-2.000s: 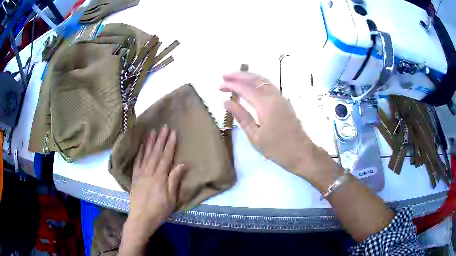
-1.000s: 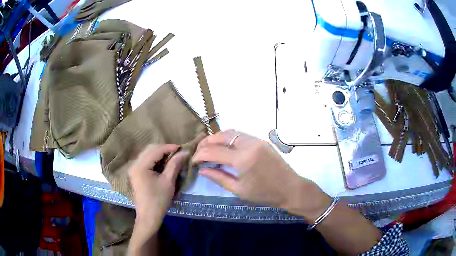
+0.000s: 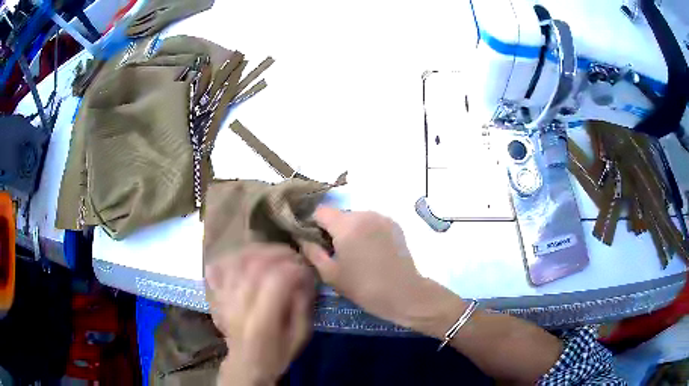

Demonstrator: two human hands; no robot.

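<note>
A khaki-brown pocket piece (image 3: 236, 211) lies bunched at the front edge of the white table. A narrow brown zipper tape end (image 3: 261, 148) sticks out of it to the upper left. My right hand (image 3: 366, 252) grips the folded right part of the piece between thumb and fingers. My left hand (image 3: 264, 301) is blurred and lies over the near part of the piece; its fingertips are hidden, so its hold cannot be told. A stack of pieces (image 3: 140, 143) lies to the left, with zipper tails fanned out on its right.
A white sewing machine (image 3: 521, 45) stands at the right. A shiny phone (image 3: 550, 219) lies below it. Loose brown zippers (image 3: 631, 177) lie at the far right. A ruler (image 3: 423, 318) runs along the table edge. A khaki heap (image 3: 185, 350) on blue is below the edge.
The piece lay flat under my left hand, then both hands took its near edge. Now it is bunched and folded, its tape end leans left, and my left hand has moved right and nearer.
</note>
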